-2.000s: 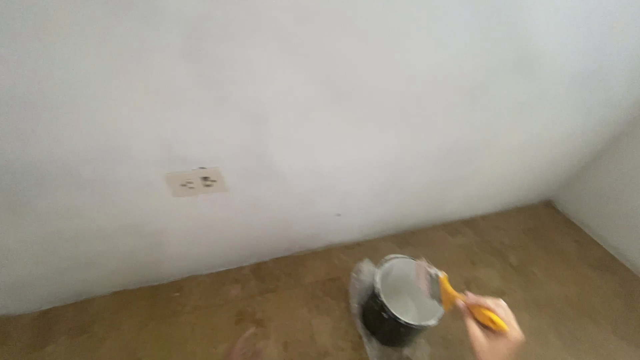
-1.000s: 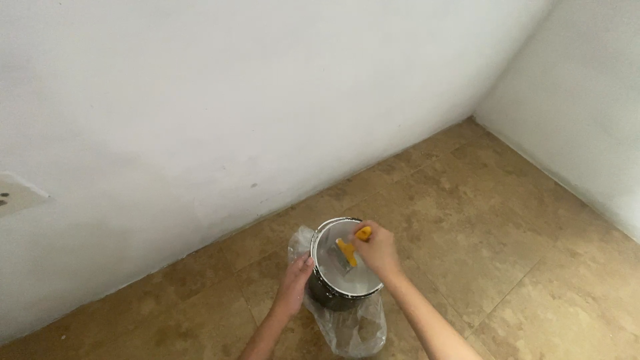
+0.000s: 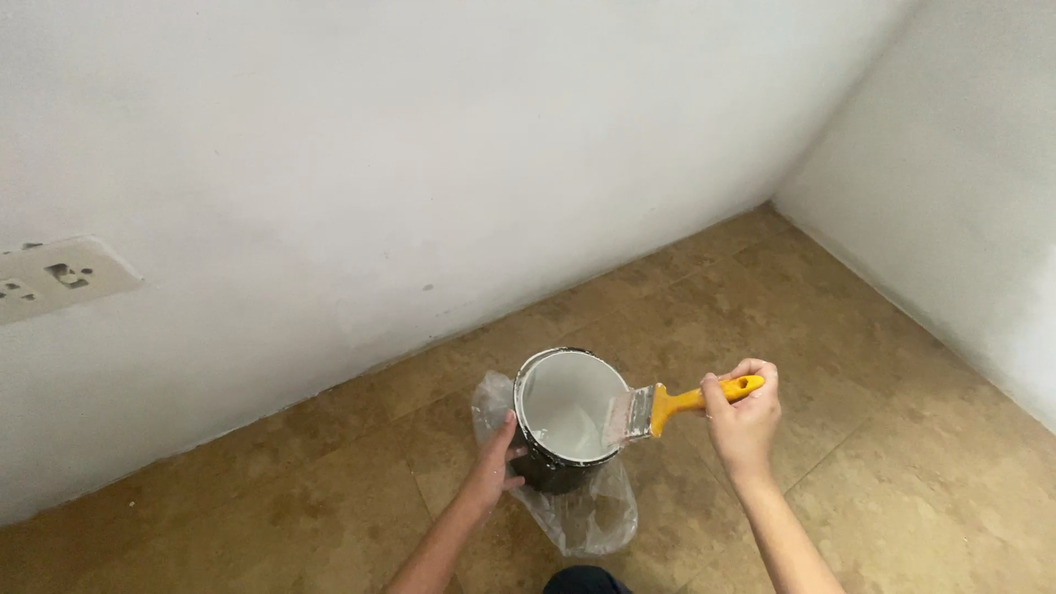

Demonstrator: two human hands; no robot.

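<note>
A dark paint can (image 3: 554, 472) with white paint inside stands on a clear plastic bag (image 3: 606, 516) on the floor. My left hand (image 3: 493, 462) rests against the can's left side, thumb near the rim and fingers spread along the wall. To the right of the can, my right hand (image 3: 745, 417) grips the yellow handle of a flat paintbrush (image 3: 681, 402). The brush lies roughly level, and its paint-coated bristles touch the can's right rim, partly over the opening.
Behind the can rises a white wall (image 3: 330, 165), with an electrical outlet plate (image 3: 99, 268) at the left. A second white wall (image 3: 949, 198) meets it in a corner at the right. Brown tile floor (image 3: 330, 511) lies below.
One second ago the brush was inside the can; now its bristles are at the right rim and my right hand is farther right. My left hand, unseen two seconds ago, is at the can.
</note>
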